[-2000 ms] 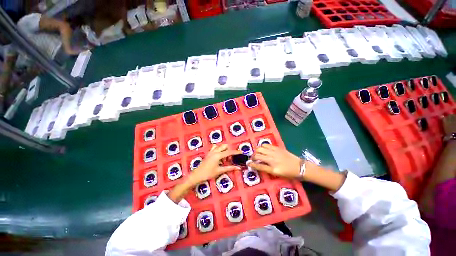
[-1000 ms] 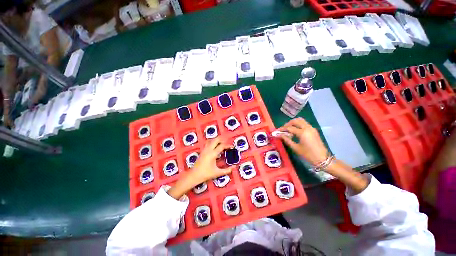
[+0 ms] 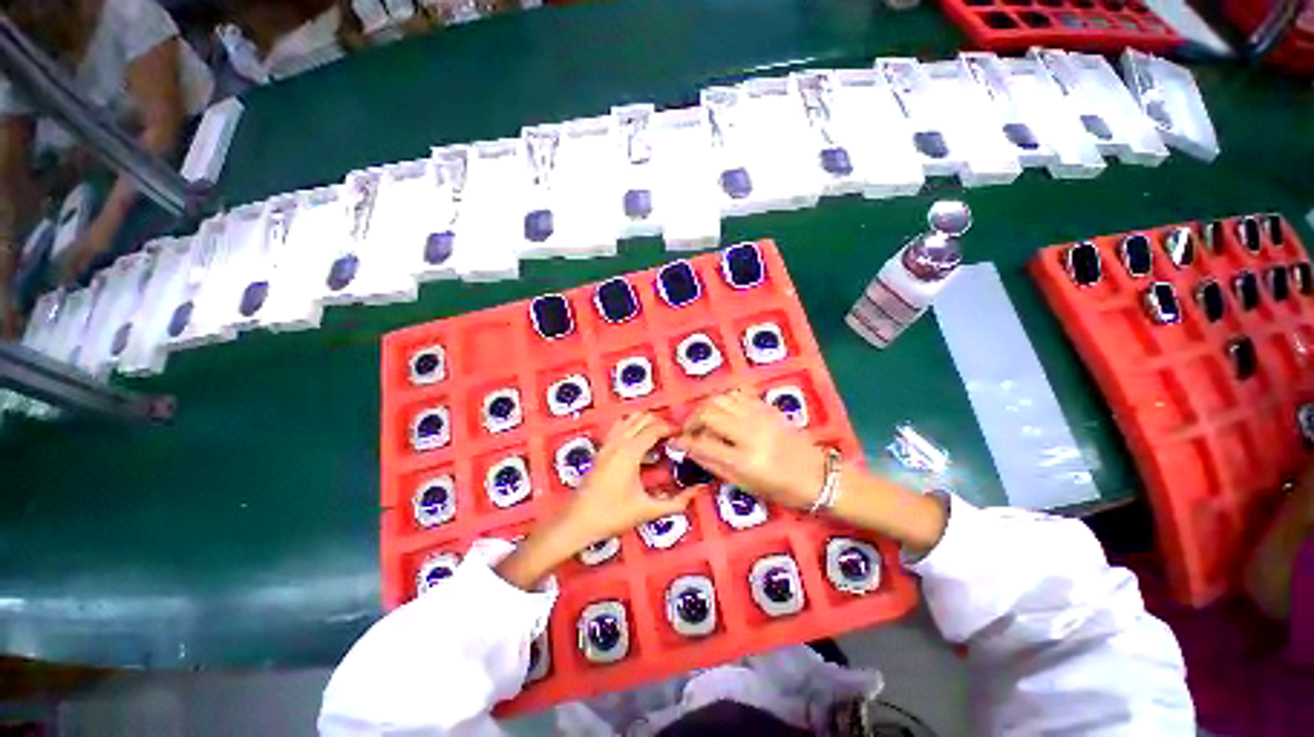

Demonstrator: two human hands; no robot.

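My left hand (image 3: 627,482) holds a dark watch head (image 3: 692,471) over the middle of the red tray (image 3: 490,374). My right hand (image 3: 749,449) is at the same watch head, fingertips bent over its upper edge with a small white scrap (image 3: 675,452) that is partly hidden. The watch head is mostly covered by the fingers. Several watch heads with glossy black screens (image 3: 617,300) sit face up in the tray's back row. Most other pockets hold silvery-white octagonal pieces with dark round centres (image 3: 631,377). One back-row pocket (image 3: 486,354) is empty.
A bottle with a metallic top (image 3: 905,292) stands right of the tray, beside a pale strip (image 3: 1016,382) and crinkled film scraps (image 3: 917,451). White boxes (image 3: 577,245) line the green bench beyond. A second red tray (image 3: 1153,396) is at right. Another person (image 3: 137,101) is at upper left.
My right hand was away to the right with the white scrap a second ago; it is now back at the watch head beside my left hand. The row of white boxes has shifted leftward relative to the tray.
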